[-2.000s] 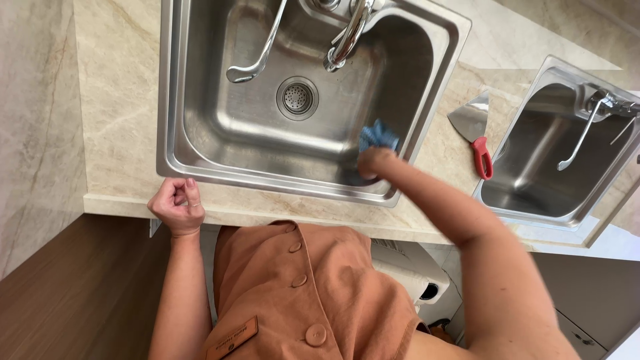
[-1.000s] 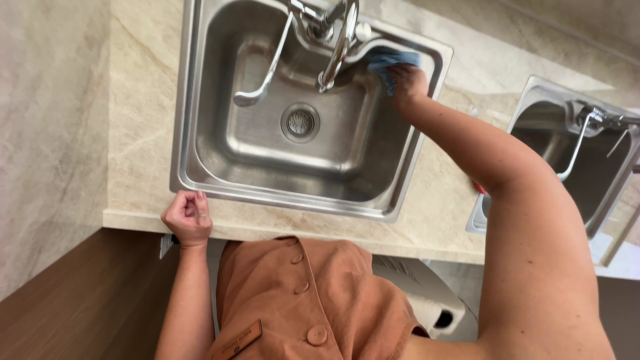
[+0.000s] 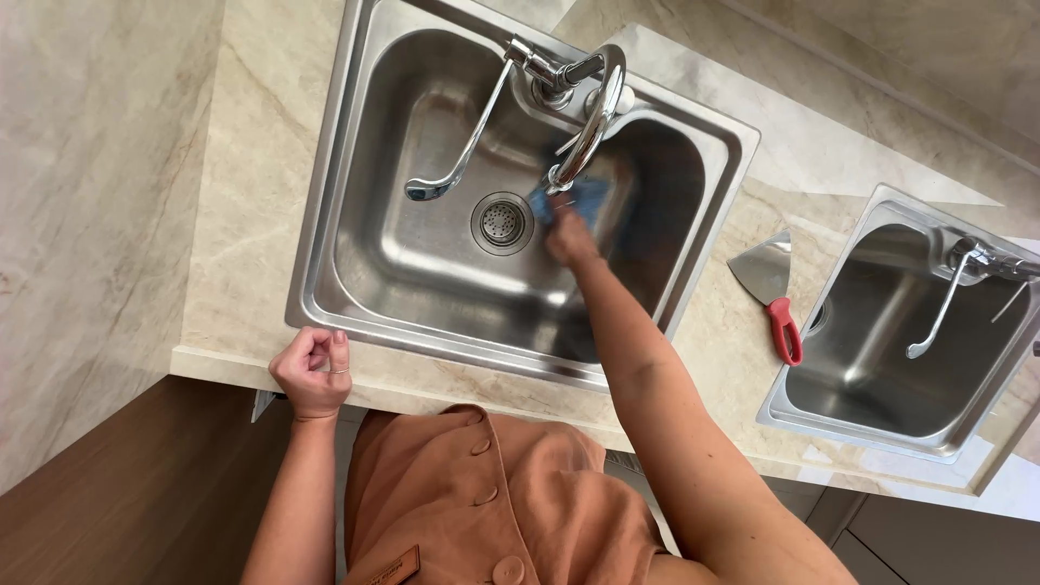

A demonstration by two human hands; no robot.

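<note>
My right hand is down inside the large stainless steel sink, on a blue cloth that lies against the basin floor just right of the round drain strainer. Motion blurs the cloth and fingers, and the spout of the chrome faucet hides part of them. Curled closed with nothing visible in it, my left hand rests at the counter's front edge by the sink's lower left corner. A ring shows on one of its fingers.
The faucet's long lever reaches over the basin. A scraper with a red handle lies on the stone countertop between the large sink and a smaller steel sink at right, which has its own lever faucet. A wall stands at left.
My right hand and the blue cloth were at the basin's front right, then at its back right corner; now they are near the drain. My left hand stays at the counter edge.
</note>
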